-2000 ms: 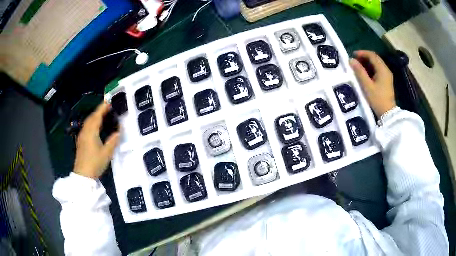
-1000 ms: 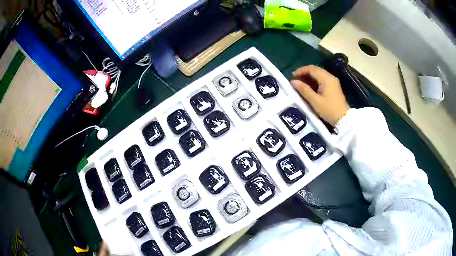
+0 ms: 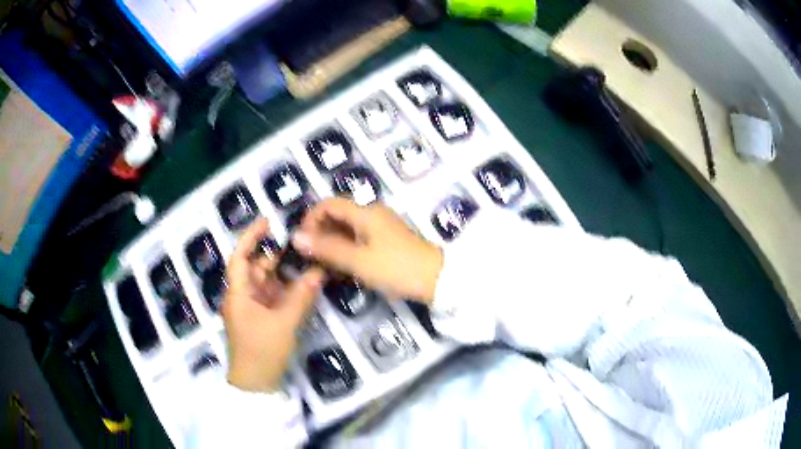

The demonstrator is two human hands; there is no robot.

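Observation:
A large white tray lies on the dark green mat with rows of black rounded-square units and a few silver-grey units in its pockets. My left hand and my right hand meet above the middle of the tray. A small dark unit is between their fingertips, blurred and partly hidden by the fingers. My hands and sleeves cover part of the tray's centre and its near right side.
A long black scanner-like object lies right of the tray. Beyond it is a beige board with a hole and a thin stick. A white puck, a red-and-white item, a wooden-edged pad and a green packet lie around the far edges.
Both hands have come from the tray's sides to above its middle, now with a small dark unit between them. The tray appears shifted as the view moved.

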